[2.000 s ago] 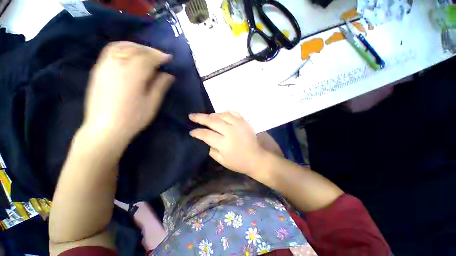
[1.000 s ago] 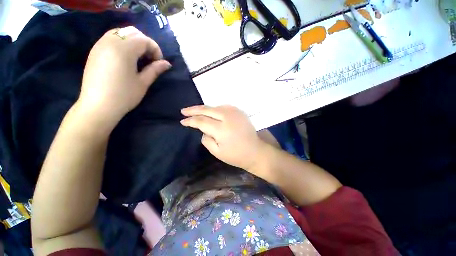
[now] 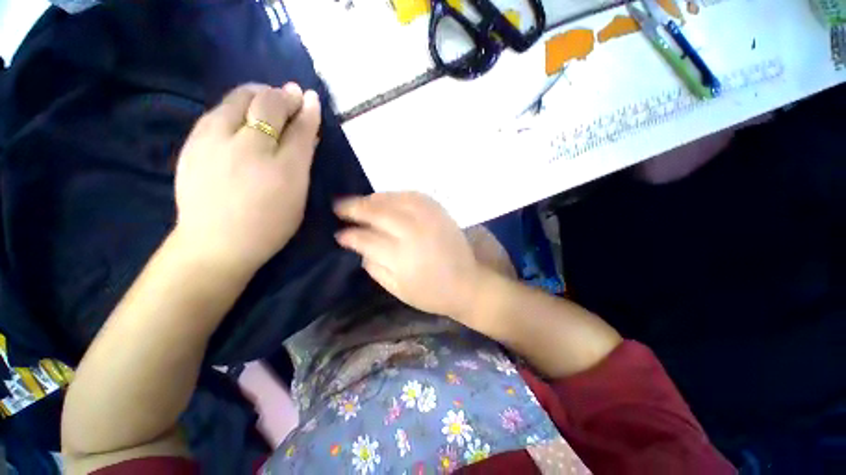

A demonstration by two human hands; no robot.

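A large dark garment (image 3: 102, 176) covers the left of the white table and hangs over my lap. My left hand (image 3: 246, 172), with a gold ring, is on the cloth, its thumb and fingers pinched together on it near the right edge. The fold under the fingertips is mostly hidden. My right hand (image 3: 408, 246) rests at the garment's lower right edge by the table corner, fingers slightly apart and blurred at the tips. Small white marks show at the garment's top edge.
Black-handled shears (image 3: 482, 37) lie at the table's top. Small silver snips (image 3: 543, 97) lie below them. Green and blue slim tools (image 3: 682, 56) lie to the right, above a printed ruler scale (image 3: 668, 111). Orange tape patches (image 3: 568, 48) are on the table. A daisy-print apron (image 3: 408, 408) covers my lap.
The garment's top edge and the table things sit higher in view. My left hand's fingers have closed together and point toward the garment's right edge. My right hand stays near the same edge.
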